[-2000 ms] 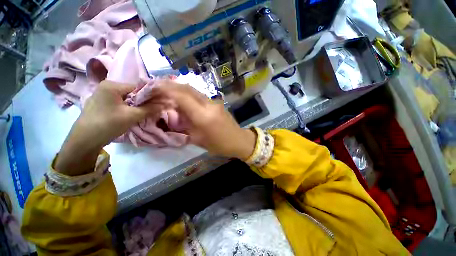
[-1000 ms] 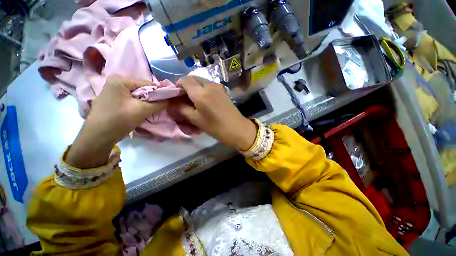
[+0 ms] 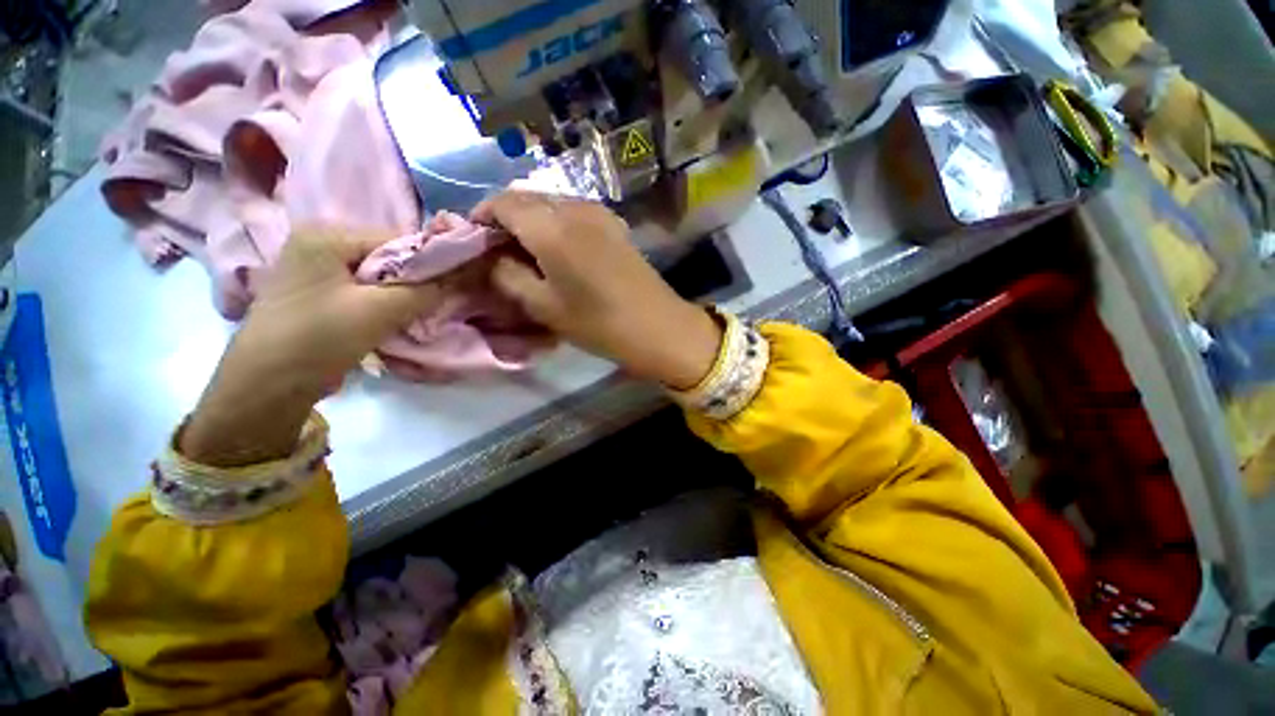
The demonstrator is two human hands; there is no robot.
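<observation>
My left hand point(image 3: 301, 315) and my right hand point(image 3: 594, 287) pinch a folded pink fabric edge point(image 3: 434, 252) between them, in front of the needle area. The hands are bare. More of the pink garment piece point(image 3: 336, 140) lies bunched on the table to the left of the machine, and a part hangs below my fingers. The overlock machine point(image 3: 559, 49) stands just behind the hands; its presser foot area point(image 3: 566, 171) is brightly lit. The fabric is held in front of the foot. Some fingertips are hidden in the folds.
An open metal tin point(image 3: 979, 154) stands right of the machine, with yellow-green scissors point(image 3: 1079, 126) beside it. A red plastic basket point(image 3: 1105, 462) is below the table at right. A grey bin point(image 3: 1175, 322) holds yellow and grey-blue cloth. A pink bundle point(image 3: 392, 616) lies below the table edge.
The hands have drawn the pink edge out from a blurred bunch into a visible folded strip, then turned it slightly. Both hands keep their hold. The view has shifted a little.
</observation>
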